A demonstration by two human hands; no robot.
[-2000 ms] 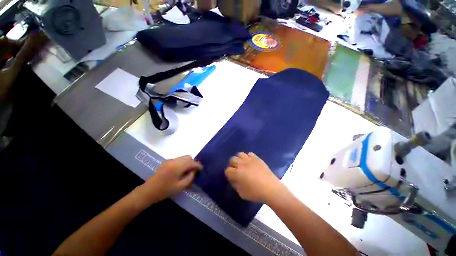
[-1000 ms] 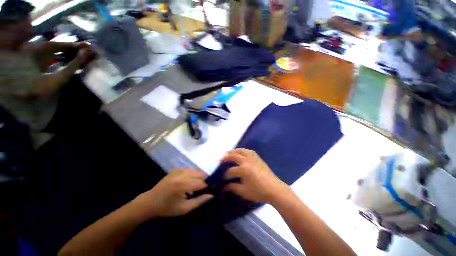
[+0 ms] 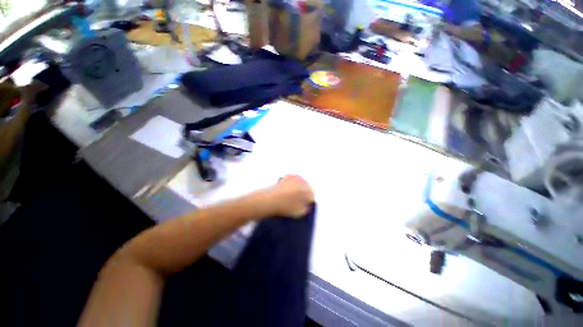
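Note:
My left hand (image 3: 295, 195) is closed on the end of the dark navy panel (image 3: 275, 265) over the white table (image 3: 364, 191). The panel hangs from my fist over the table's front edge, and its lower part merges with the dark area below. My right hand is not in view. The white sewing machine head (image 3: 447, 207) with a blue stripe stands to the right, apart from the panel. A thin dark strip or cord (image 3: 409, 288) lies on the table below it.
Black-and-grey strips (image 3: 217, 148) lie over a blue item, beside a white paper (image 3: 160, 135). A folded navy stack (image 3: 243, 78) lies at the back left, near orange (image 3: 355, 92) and green sheets (image 3: 412, 108). Another person's arm (image 3: 19, 118) shows at far left.
The navy panel no longer lies flat on the table; it has been pulled toward me and hangs over the front edge. My right hand has left the picture. The dark cord is now in view.

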